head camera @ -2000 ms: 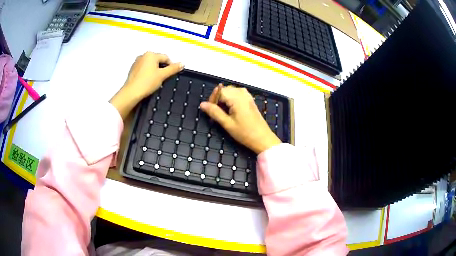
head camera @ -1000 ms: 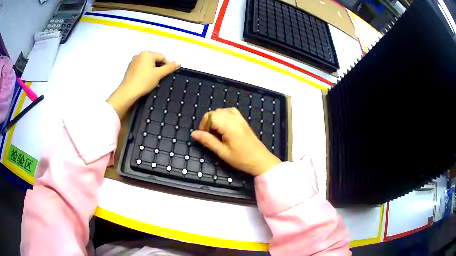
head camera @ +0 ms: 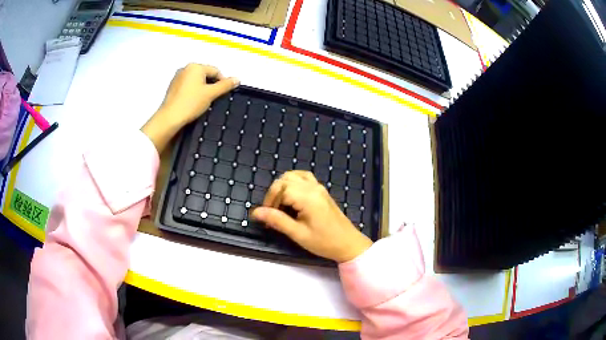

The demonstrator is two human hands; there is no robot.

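A black tray (head camera: 266, 143) with a grid of pockets and rows of small shiny white dots lies in front of me, slightly turned. Brown cardboard (head camera: 151, 226) shows under its edges. My left hand (head camera: 189, 99) is at the tray's far left corner, its thumb and finger on the rim. My right hand (head camera: 302, 212) is over the near middle of the tray with its fingers curled together. A thin tan stick is between those fingers, mostly hidden by them. The hand also covers some near dots.
A tall stack of black trays (head camera: 511, 159) stands at the right. Another black tray (head camera: 389, 43) lies far centre inside red tape, by cardboard (head camera: 438, 20). A dark pile on cardboard (head camera: 269, 13) is at the far edge. A calculator (head camera: 86, 23), paper (head camera: 56, 73) and pens (head camera: 33, 146) are left.
My right hand has moved down across the tray, from its far middle to near its front edge. My left hand has stayed at the far left corner.
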